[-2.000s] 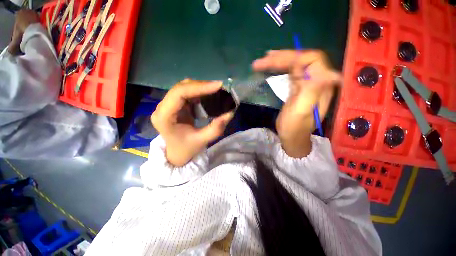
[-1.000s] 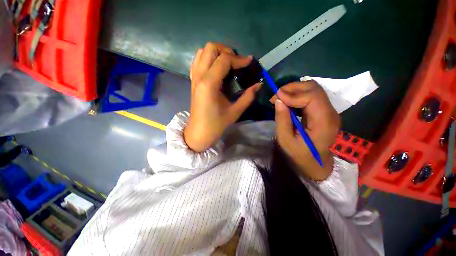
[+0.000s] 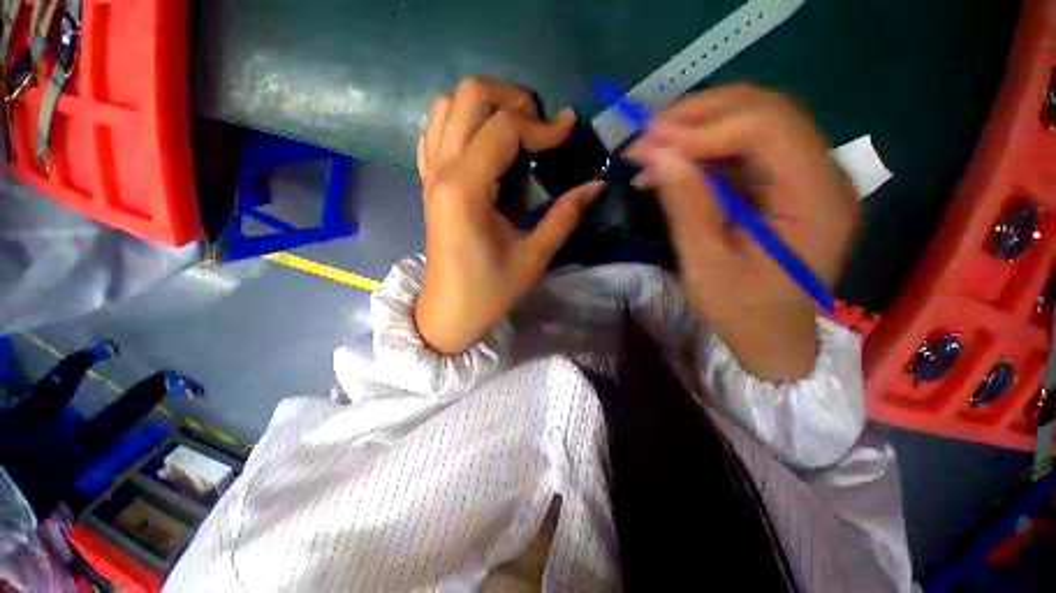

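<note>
My left hand (image 3: 481, 214) holds the black watch head (image 3: 571, 162) between thumb and fingers over the near edge of the dark green bench mat (image 3: 324, 70). The grey strap with a row of holes (image 3: 706, 64) runs from the watch head up and to the right over the mat. My right hand (image 3: 753, 209) is blurred and holds the blue stick (image 3: 764, 232) like a pencil. The stick's upper tip is above and right of the watch head, apart from it, near the strap. The fingers hide part of the watch head.
A white cloth or paper (image 3: 863, 166) lies right of my right hand, partly hidden. A red tray with round dark watch parts (image 3: 909, 336) is on the right. Another red tray (image 3: 139, 116) with strapped watches is on the left. Grey floor (image 3: 290, 319) with a blue stand is lower left.
Since a second ago, my right hand and the blue stick have moved up and right, off the watch head. My left hand holds the watch slightly further left and up. The view has shifted a little.
</note>
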